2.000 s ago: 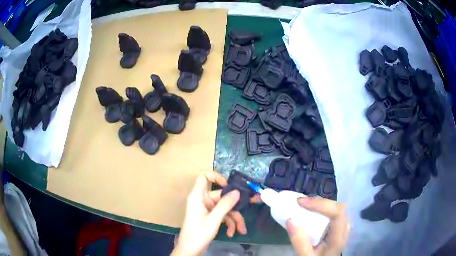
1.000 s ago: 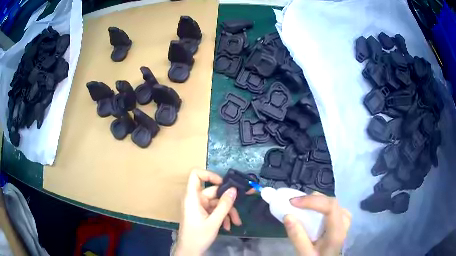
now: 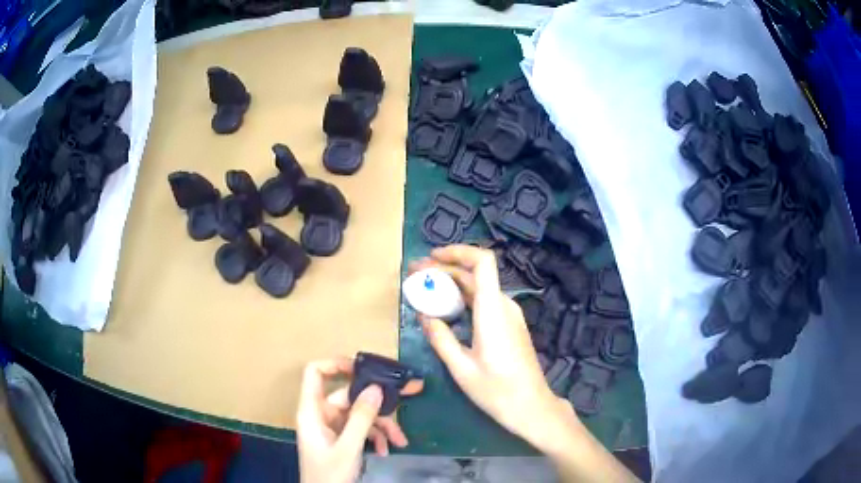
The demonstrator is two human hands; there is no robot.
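My left hand (image 3: 342,420) holds a dark part (image 3: 378,379) over the front edge of the cardboard and green table. My right hand (image 3: 486,344) holds the white glue bottle (image 3: 434,296) upright over the green table beside the cardboard, its blue tip towards the camera. The glued seat assemblies (image 3: 323,219) stand on the cardboard sheet (image 3: 189,330), several close together and others farther back. A heap of flat seat bases (image 3: 529,203) lies on the green tabletop, partly hidden behind my right hand.
A heap of backrests (image 3: 755,189) lies on the white liner sheet (image 3: 623,113) at right. The left heap of dark parts (image 3: 71,170) lies on another white sheet. More dark parts lie along the back edge. A red object (image 3: 189,455) is below the table's front edge.
The glue bottle has moved away from the dark part, left and up in the picture, and now stands upright in my right hand. My left hand has moved down and left with the part.
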